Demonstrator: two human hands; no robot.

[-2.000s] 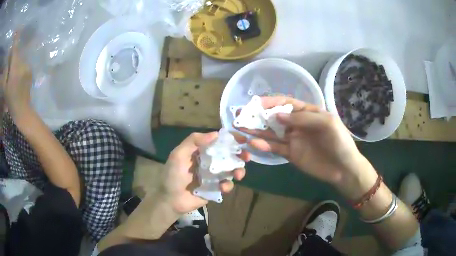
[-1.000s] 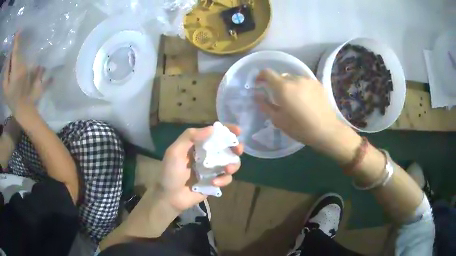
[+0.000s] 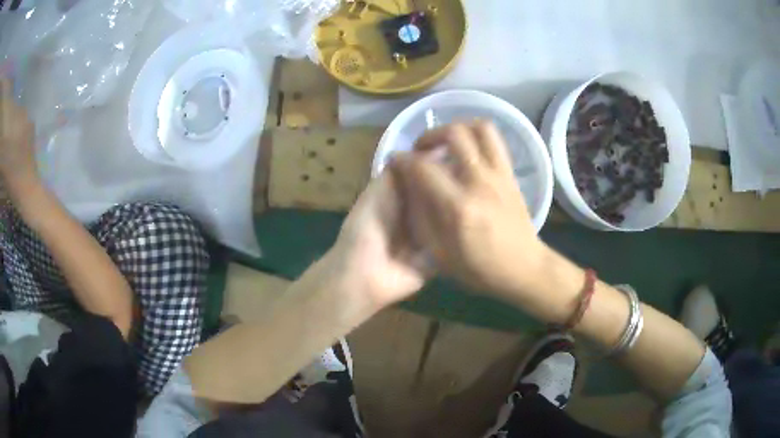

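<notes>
My left hand (image 3: pixel 376 244) and my right hand (image 3: pixel 475 210) are pressed together at the near left part of the round translucent tub (image 3: pixel 544 175). My right hand covers the fingers and palm of my left hand, and both are slightly blurred. A small bit of white (image 3: pixel 438 154) shows between the fingers. The stack of white triangular pieces seen in my left hand earlier is otherwise hidden. Whether my right hand grips a piece is hidden. The hands cover much of the tub's inside.
A tub of dark brown blocks (image 3: pixel 617 154) stands right of the translucent tub. A yellow housing (image 3: pixel 349 62) with a black square module (image 3: pixel 423 43) lies behind. A white round housing (image 3: pixel 147 115) and crinkly clear bags (image 3: pixel 77 51) are left. A neighbouring person's arm (image 3: pixel 77 257) is at far left.
My right hand was in the tub a second ago and has come back onto my left hand. My left hand has moved up and right towards the tub. The stack is now mostly covered.
</notes>
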